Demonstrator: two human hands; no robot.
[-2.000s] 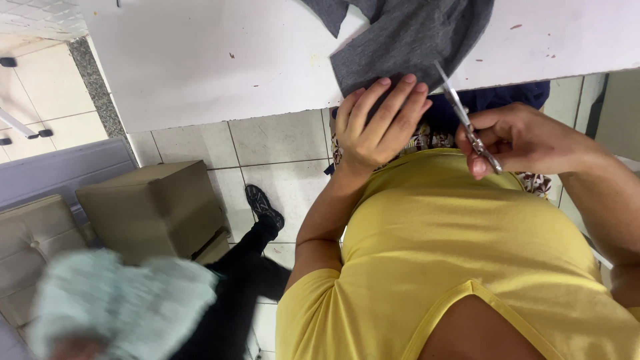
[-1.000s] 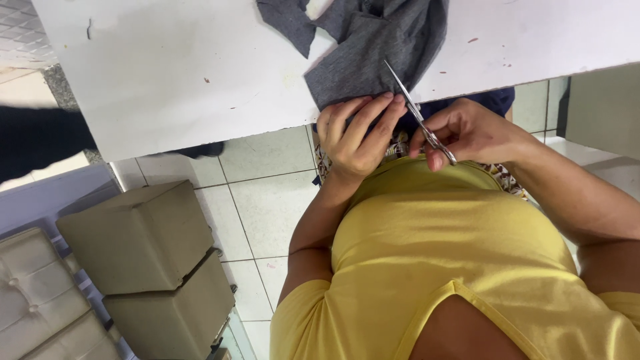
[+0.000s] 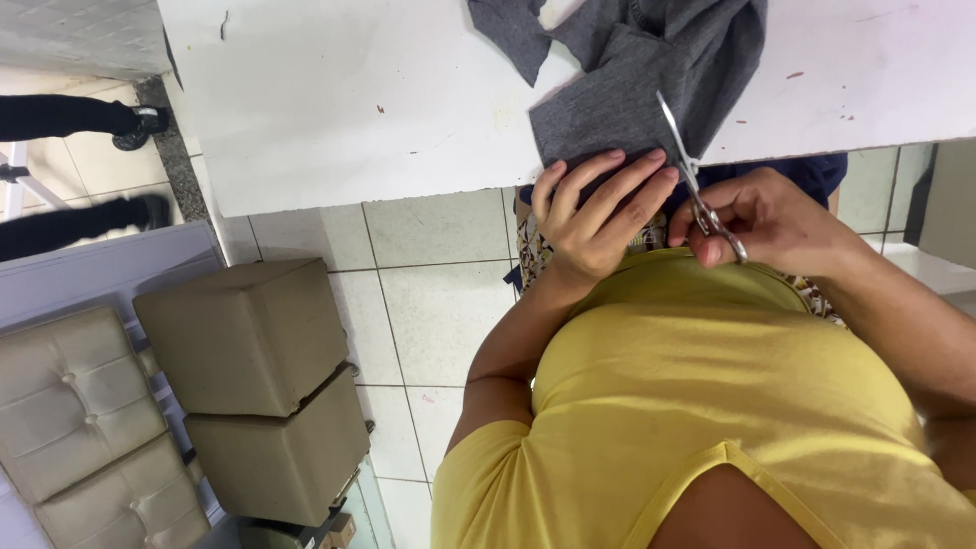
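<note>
A grey knit fabric piece (image 3: 602, 114) lies at the edge of the white table (image 3: 343, 91), with angular cut ends and a pale gap at its upper left. My left hand (image 3: 602, 210) rests on its near edge, fingertips flat on the cloth and fingers slightly apart. Metal scissors (image 3: 686, 171) are in my right hand (image 3: 751, 221), beside the left fingers. Their finger loops are at my right fingers and thumb, and the blades look together, pointing away from me over the cloth. Whether the lower blade part touches the fabric cannot be told.
Two stacked beige upholstered cubes (image 3: 244, 335) stand on the tiled floor at left, beside a tufted seat (image 3: 84, 404). Another person's legs in dark trousers (image 3: 61, 118) show at far left. Small reddish marks and a dark thread (image 3: 223, 25) are on the tabletop.
The other person, earlier beside the cubes at lower left, now shows only as legs at far left. My hands keep much the same pose at the cloth. The view has shifted.
</note>
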